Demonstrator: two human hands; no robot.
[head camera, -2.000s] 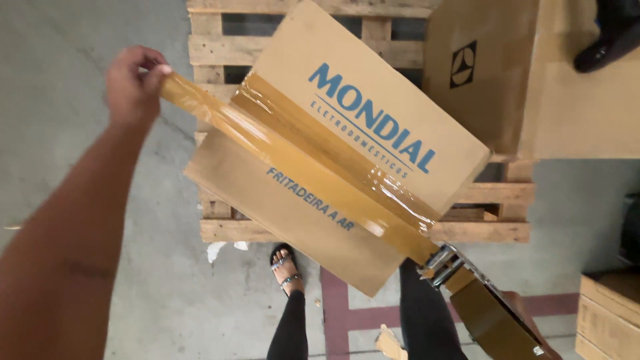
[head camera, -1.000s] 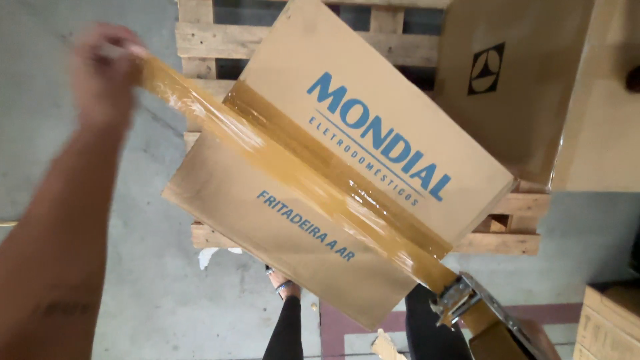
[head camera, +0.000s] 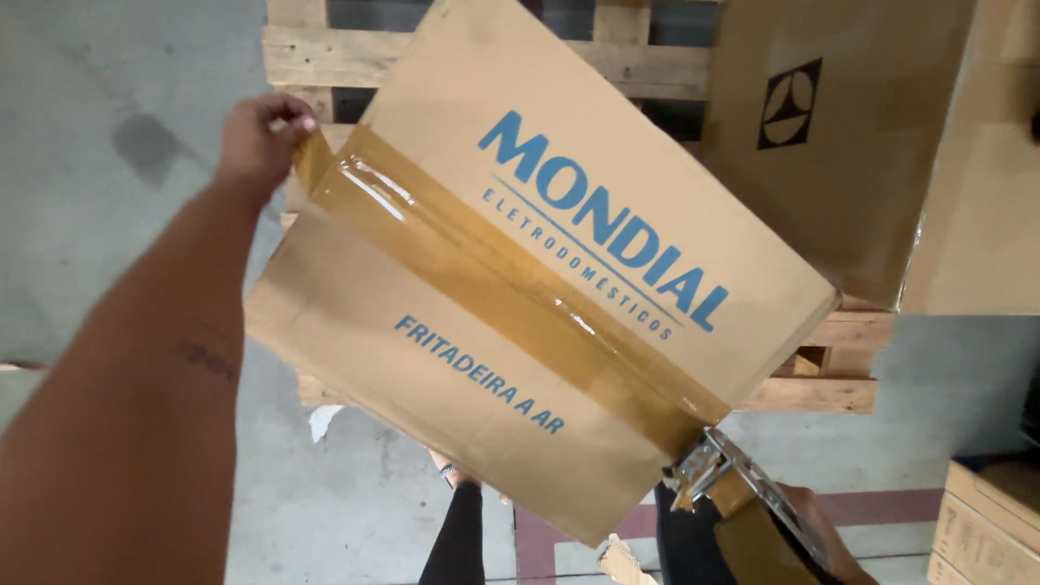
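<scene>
A Mondial cardboard box (head camera: 455, 268) lies turned at an angle above a wooden pallet (head camera: 357, 57). Brown packing tape (head camera: 504, 284) runs across its top face, from the upper left edge to the lower right edge. My left hand (head camera: 264, 142) pinches the tape's loose end just off the upper left edge. At the lower right edge is a metal tape gun (head camera: 731, 479) with a roll of brown tape, its head against the box. My right hand (head camera: 821, 532) holds the tape gun, mostly hidden behind it.
A larger cardboard box (head camera: 845, 187) stands at the upper right. Smaller cartons (head camera: 983, 528) are at the lower right. My legs (head camera: 459, 536) show below the box. Torn paper scraps (head camera: 621, 561) lie on the grey floor with dark red lines.
The tape, earlier stretched out well past the upper left edge, now lies along the top face. My left hand has come in closer to that edge, still with the tape end.
</scene>
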